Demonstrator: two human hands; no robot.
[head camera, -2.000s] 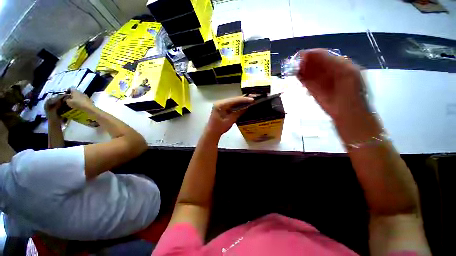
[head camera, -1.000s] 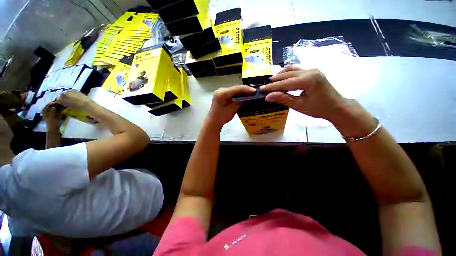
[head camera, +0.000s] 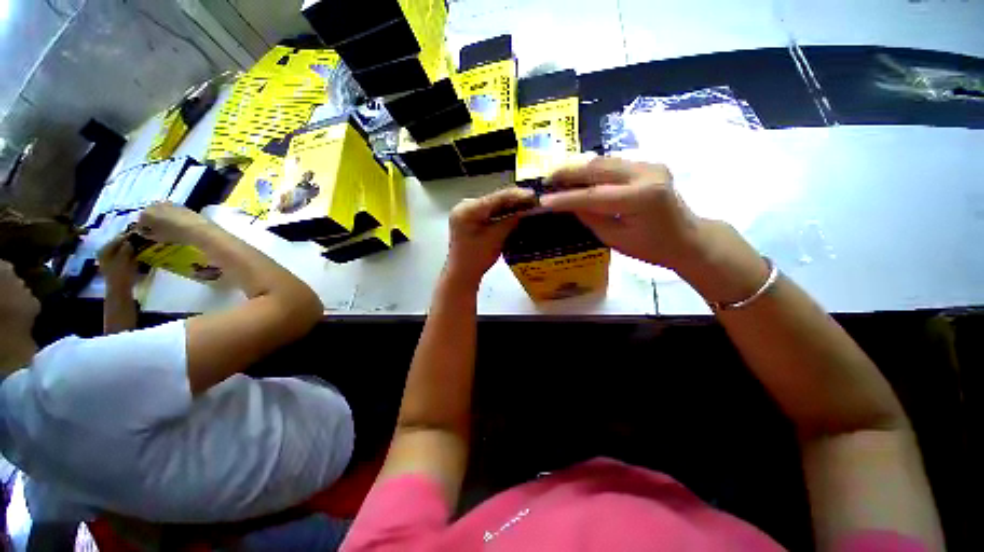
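Observation:
A yellow retail box (head camera: 559, 277) with a black top stands at the bench's front edge before me. Its black end flap (head camera: 534, 194) is raised between my hands. My left hand (head camera: 481, 229) pinches the flap from the left. My right hand (head camera: 631, 205) meets it from the right, fingertips close to the left ones. The fingers hide most of the flap and anything small at it. Another retail box (head camera: 548, 135), with its black flap up, stands just behind.
Stacked retail boxes (head camera: 401, 65) rise behind, with more boxes (head camera: 329, 183) at left. A clear plastic bag (head camera: 680, 116) lies on the bench (head camera: 863, 232). A person in a white shirt (head camera: 162, 421) works at far left. Overlapping yellow sheets (head camera: 264, 113) lie beyond.
My right hand has come down from the right to the box's flap, beside my left hand. Since then both hands have stayed at the flap with small finger movements.

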